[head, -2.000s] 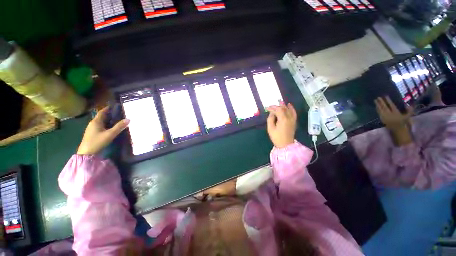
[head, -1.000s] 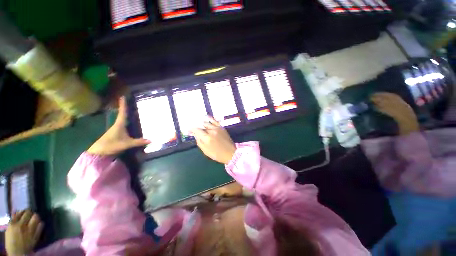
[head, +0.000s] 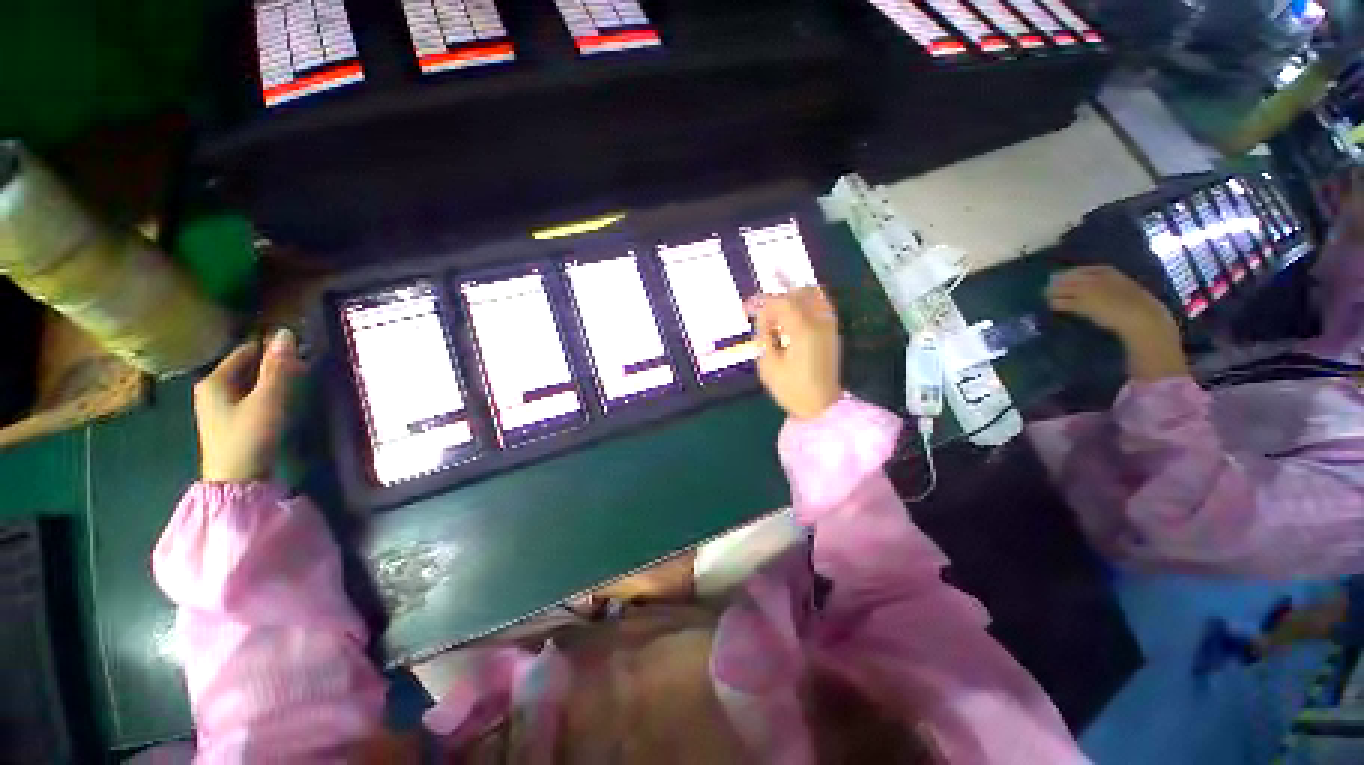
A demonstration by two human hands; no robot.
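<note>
Several smartphones (head: 516,351) with lit white screens lie side by side in a black foam tray (head: 434,489) before me. My left hand (head: 243,404) is at the tray's left end, thumb and fingers apart, holding nothing visible. My right hand (head: 800,347) is over the lower part of the rightmost phone (head: 776,254), fingers bent and partly blurred, with nothing visible in it. Whether a fingertip touches the screen cannot be told.
A raised black rack with lit phones (head: 456,33) stands behind the tray. Right of the tray are a white power strip (head: 898,254) and a charger (head: 926,374) with a white lead. A neighbour's hand (head: 1114,307) is further right. A wrapped post (head: 105,277) stands left.
My right hand moved from the second phone to the rightmost one. My left hand's thumb drew back from the leftmost phone. The neighbour's hand at lower left is gone, and the view shifted.
</note>
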